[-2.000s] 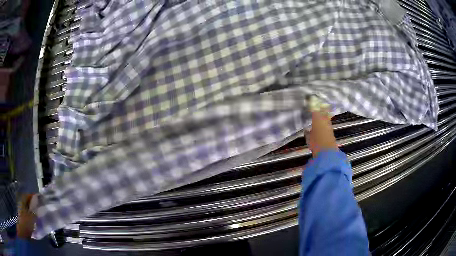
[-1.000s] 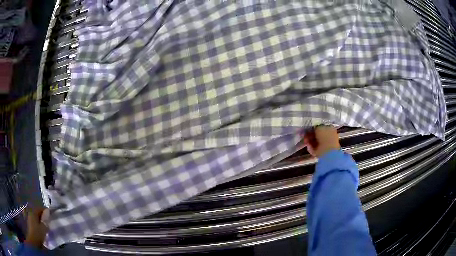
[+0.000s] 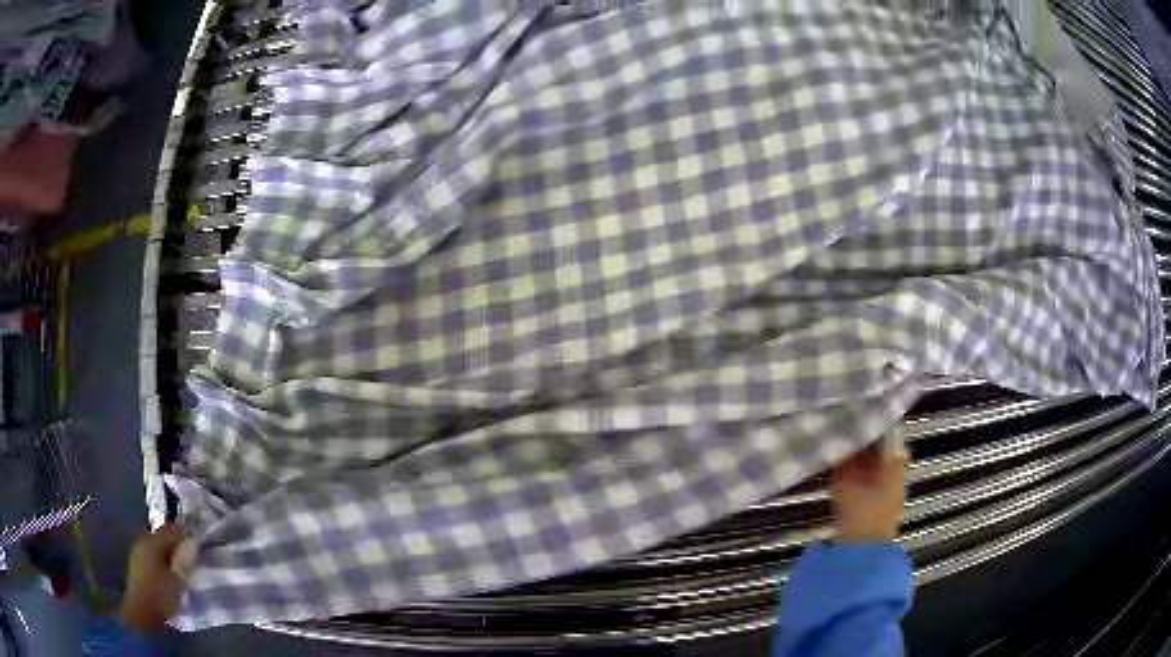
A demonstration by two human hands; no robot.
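Note:
A purple-grey and white checked cloth lies in folds over a rack of shiny metal bars. My left hand grips the cloth's near left corner at the rack's end, close to the picture's left edge. My right hand is at the near edge of the cloth, right of centre, over the bars. A small white patch shows at its fingertips. The fingertips are blurred, and I cannot tell whether they hold the cloth edge.
The pale side rail runs along the rack's left. Beyond it are a floor with yellow lines, a wire basket at lower left and heaped cloth over an orange-brown container. A pale plain cloth piece lies at upper right.
The near cloth edge has come down over more of the bars. My right hand is lower and slightly further right in view. The left hand is still at the corner, and the view has shifted left.

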